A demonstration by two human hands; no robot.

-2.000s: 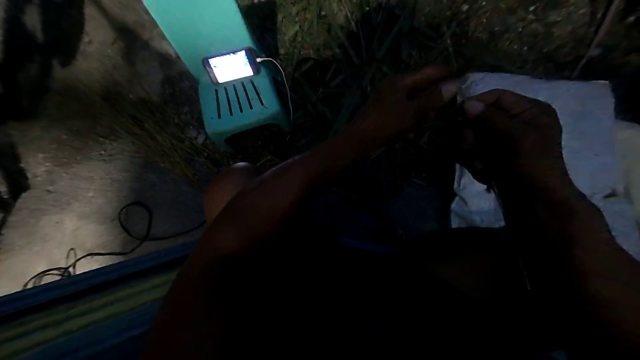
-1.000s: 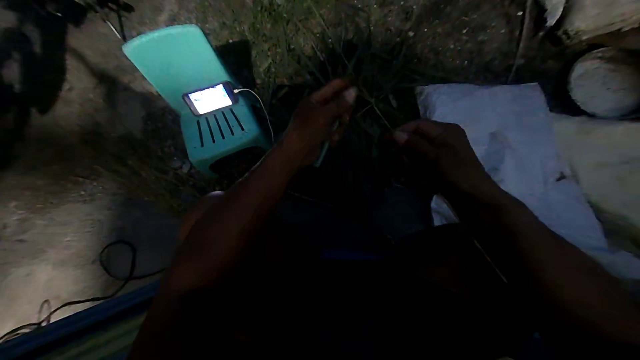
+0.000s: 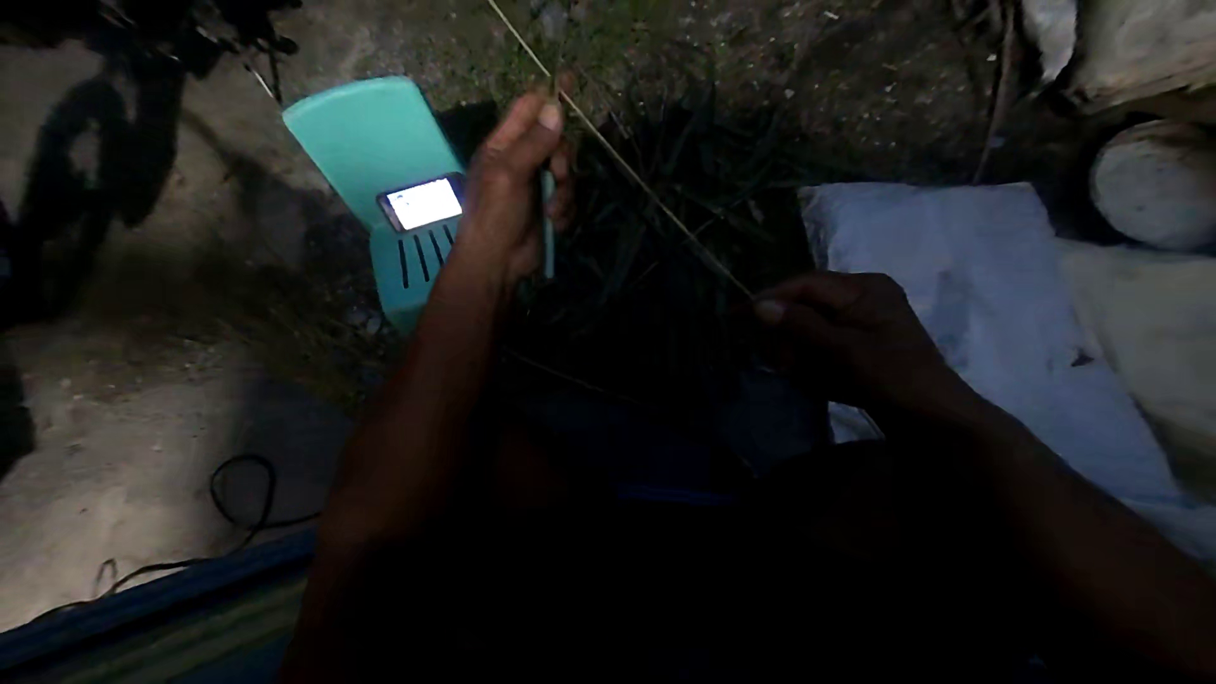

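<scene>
A thin, pale strip like a leaf rib (image 3: 646,182) runs slantwise between my hands and on past the top edge. My left hand (image 3: 522,171), raised before the green chair, pinches it between thumb and fingers. That hand also has a narrow greenish handle (image 3: 548,223) in its palm; the rest of this tool is hidden or too dark to identify. Lower on the right, the strip's other end is between the thumb and forefinger of my right hand (image 3: 845,332), in front of a white sack (image 3: 978,275). Dark, long leaves (image 3: 665,190) lie beneath the strip.
A green plastic chair (image 3: 370,133) stands at the left with a lit phone (image 3: 424,202) on it. A black cable (image 3: 270,489) curls over the ground. Blue and green striped fabric (image 3: 190,617) fills the lower left. A round pale object (image 3: 1154,185) is at the right.
My hands, close together two seconds ago, have moved apart, with the strip now stretched between them. The view has shifted, showing more at the right.
</scene>
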